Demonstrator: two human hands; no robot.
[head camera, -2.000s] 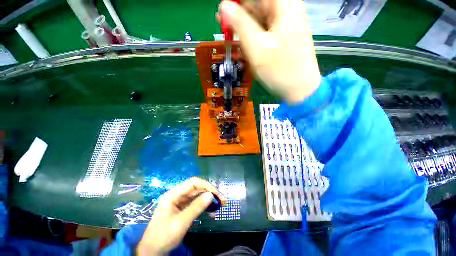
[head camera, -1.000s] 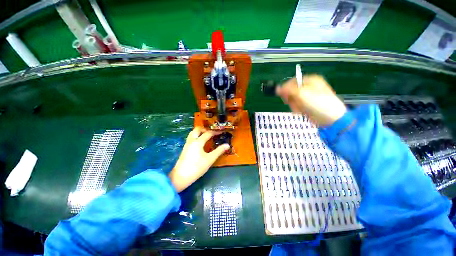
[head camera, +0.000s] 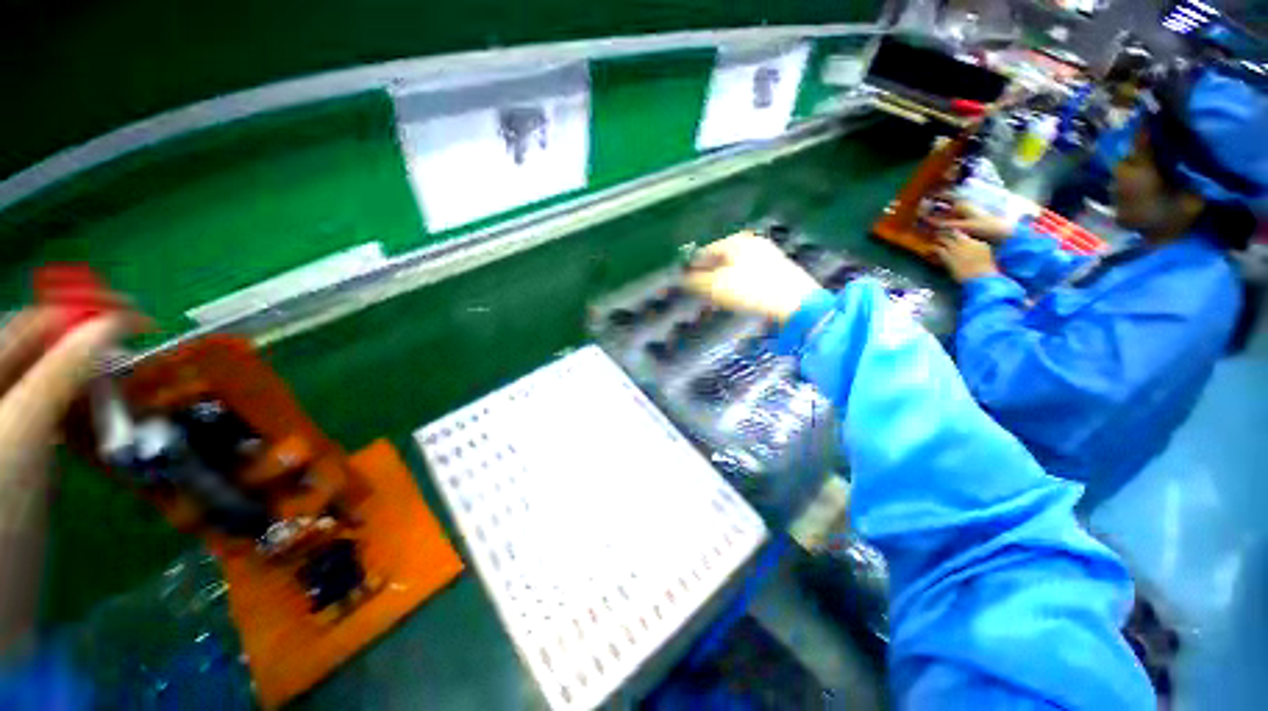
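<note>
My left hand (head camera: 53, 364) is at the far left edge, blurred and partly cut off, closed round the red clamp handle (head camera: 72, 303). The toggle clamp press fixture (head camera: 257, 472) stands at the left, tilted in view, with a dark nest (head camera: 334, 572) on its orange base. My right hand (head camera: 747, 274) is over the top edge of the blister tray (head camera: 723, 364), which holds rows of dark parts. Its fingertips are blurred and point down at the tray's upper left; whether they hold anything cannot be told.
The white parts board (head camera: 591, 514) with rows of small marks lies between the fixture and the tray. A co-worker (head camera: 1099, 320) in a blue smock works at the right beside another orange fixture (head camera: 918, 195). Instruction sheets (head camera: 498, 139) hang on the green panel behind.
The view has swung to the right. My left hand has left the nest and taken the red handle. My right hand has moved from behind the white board to the blister tray.
</note>
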